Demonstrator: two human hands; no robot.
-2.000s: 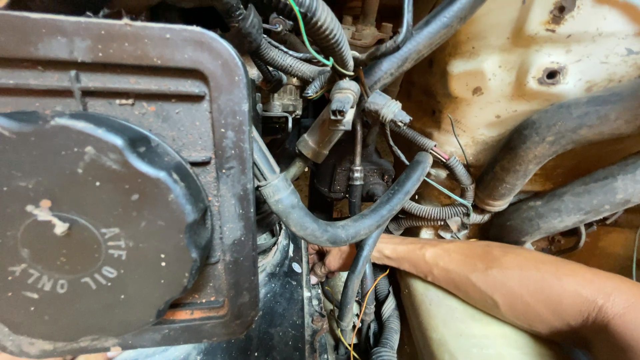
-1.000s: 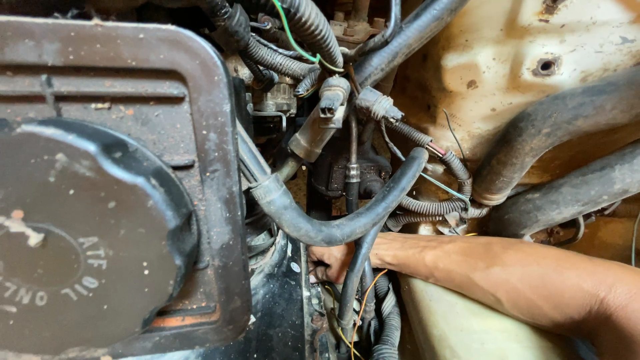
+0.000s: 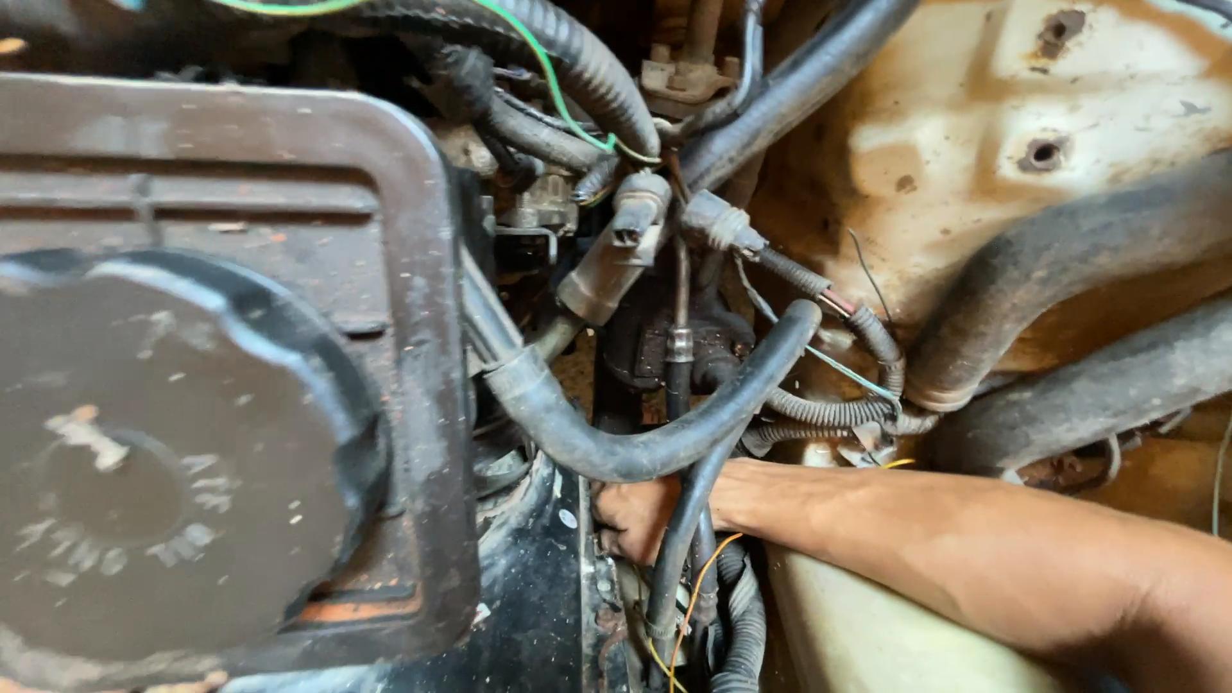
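My right hand (image 3: 637, 515) reaches in from the right, down between the hoses, beside the edge of a black metal panel (image 3: 529, 577). Its fingertips are hidden, so what they touch does not show. A curved black rubber hose (image 3: 616, 452) passes just above the hand, and a thinner black hose (image 3: 680, 558) crosses in front of it. At the left, a large dark fluid cap (image 3: 192, 414) sits on a ribbed brown plastic housing (image 3: 423, 241). Skin, perhaps fingertips of my left hand, shows faintly at the bottom left edge below the housing; the hand itself is hidden.
Two thick hoses (image 3: 1039, 260) run along the stained body panel (image 3: 924, 125) at the right. An electrical connector (image 3: 717, 223), corrugated conduit (image 3: 833, 414) and a green wire (image 3: 553, 82) lie above the hand. Below the forearm is a pale plastic tank (image 3: 866, 616); an orange wire (image 3: 695, 597) hangs nearby.
The view has shifted slightly. My right hand stays low among the hoses, with no plain change in its hold.
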